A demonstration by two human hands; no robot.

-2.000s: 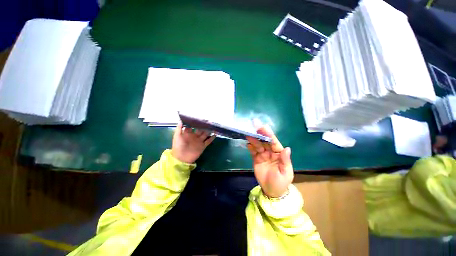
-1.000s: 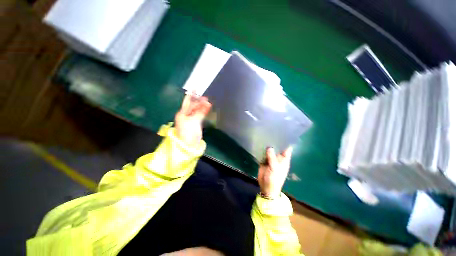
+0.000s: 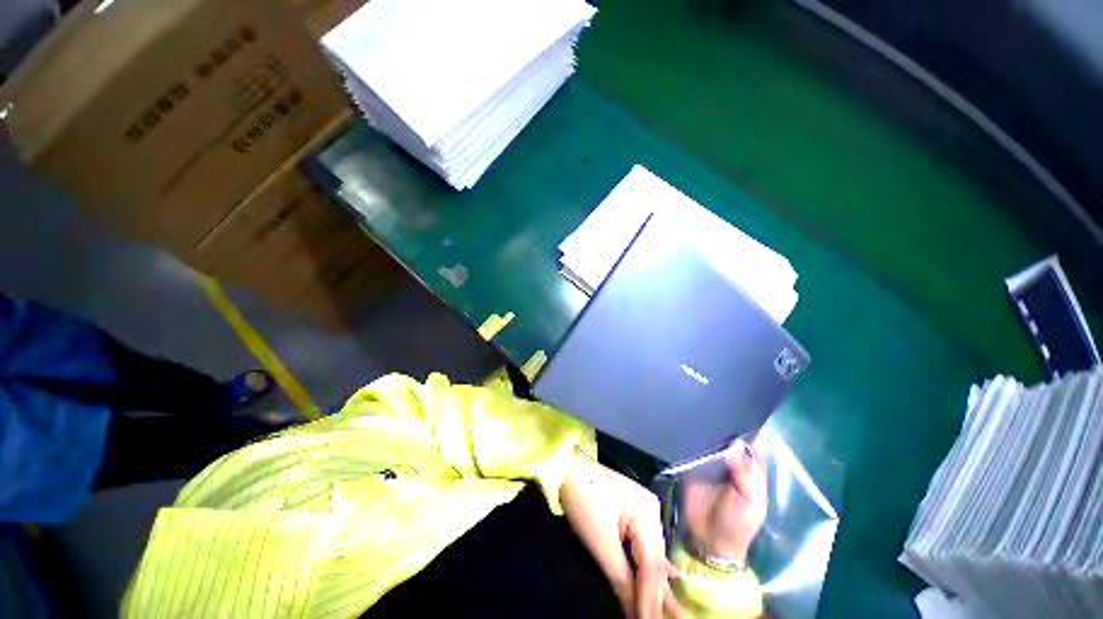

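A dark-grey tablet back cover is tilted, with its plain outer face, central logo and corner camera area showing, in front of and partly over a low white pile. My right hand grips its near edge, thumb on top. Clear shiny film spreads around and over my right hand; whether it is still attached to the cover cannot be told. My left hand reaches across at the bottom, beside the right wrist, fingers close together near the film's left edge. Whether it holds film is unclear.
A white stack stands at the bench's left end, by brown cartons. A fanned white stack is at right, a white-bordered black sheet behind it. Yellow tabs mark the front edge. A person in blue stands at left.
The view has swung left. My left hand has moved from the cover's left side across to my right wrist. Clear film now shows spread around my right hand, and the cover's logo is visible.
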